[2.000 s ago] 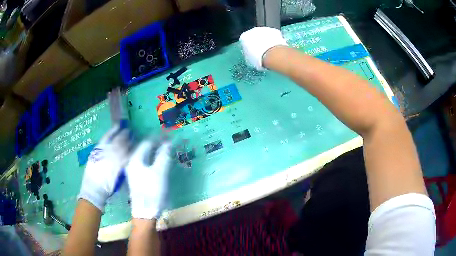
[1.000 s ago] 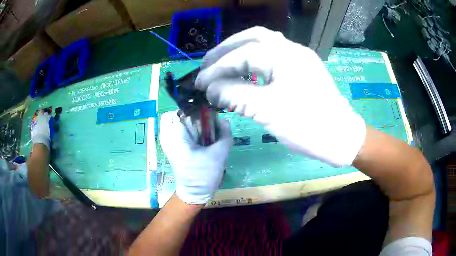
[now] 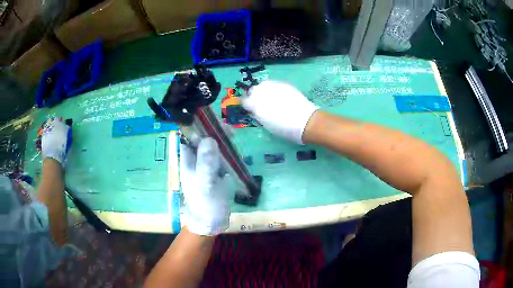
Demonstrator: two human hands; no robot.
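Observation:
My left hand (image 3: 205, 188), in a white glove, holds a part-built assembly (image 3: 225, 146) at the lower middle. The assembly is a slim silver and dark reddish tube with a bulky black cluster (image 3: 191, 95) at its upper end and a small black end piece at its lower end. My right hand (image 3: 278, 109), in a white glove, reaches over the orange print beside some black plastic fittings (image 3: 247, 76). Its fingertips are blurred and I cannot tell whether they grip a fitting.
A blue parts bin (image 3: 222, 38) and small metal fasteners (image 3: 280, 46) lie at the back. A grey post (image 3: 369, 36) stands behind the mat. A silver profile (image 3: 486, 107) lies at right. Another person's gloved hand (image 3: 55, 139) works at far left near a dark rod (image 3: 87, 211).
My right hand has left the black cluster and moved down to the fittings on the print. The assembly in my left hand has turned, so its full length shows.

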